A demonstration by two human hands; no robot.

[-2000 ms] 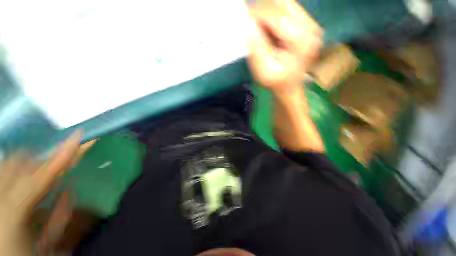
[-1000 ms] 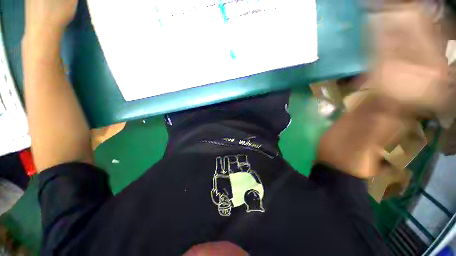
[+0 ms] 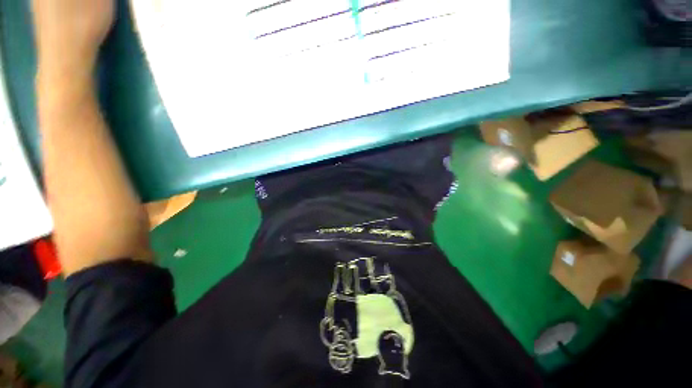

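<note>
A large white tray or sheet point(image 3: 303, 83) lies on the dark green bench mat in front of me, its top cut off by the frame. It is overexposed, with thin dark lines and teal marks across it. My left hand point(image 3: 80, 23) is at the top left, blurred and cut off by the upper edge, left of the sheet and apart from it. Its fingers are hidden. My right hand is out of the picture; the right sleeve point(image 3: 637, 341) shows at the lower right, with a blurred bit of skin at the right edge.
The green mat's front edge point(image 3: 334, 148) runs across just before my body. Open brown cardboard boxes point(image 3: 607, 203) stand on the green floor at the right. Another white sheet point(image 3: 19, 189) is at the far left, near a red thing. A black unit with a cord is at the top right.
My right hand has swung from the right side out of the picture. My left arm has come up from the lower left to the top left. The view has shifted and steadied.
</note>
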